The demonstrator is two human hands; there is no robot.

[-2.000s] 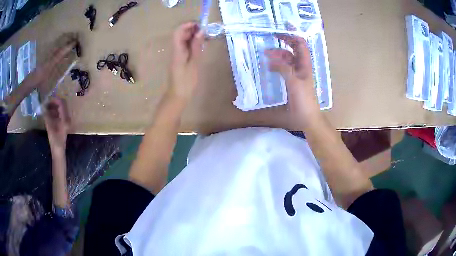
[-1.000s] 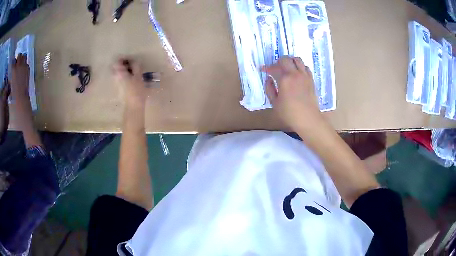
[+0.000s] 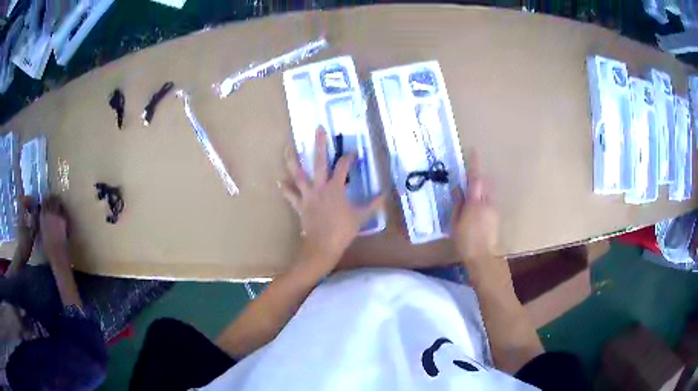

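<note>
Two long translucent white trays lie side by side in front of me. The left tray (image 3: 310,99) has a small bagged part in its far-end pocket; a black cable (image 3: 338,147) lies on it, partly hidden by my fingers. My left hand (image 3: 323,200) is spread over its near half; whether it grips the cable cannot be told. The right tray (image 3: 396,107) also has a small bagged part in its end pocket, and a coiled black cable (image 3: 427,177) lies across its middle. My right hand (image 3: 476,218), slightly blurred, is at its right edge near the close end, holding nothing visible.
Two long bagged parts (image 3: 208,145) lie to the left on the brown bench (image 3: 260,229), with several black cables (image 3: 111,202) beyond. Overlapping filled trays (image 3: 612,130) lie at the far right. Another person's hands (image 3: 52,229) work at trays at the far left. White trays lie beyond the bench, top left.
The two trays now lie apart, with a cable on each. My left hand has moved from the cables at left onto the left tray. My right hand has moved to the right tray's edge.
</note>
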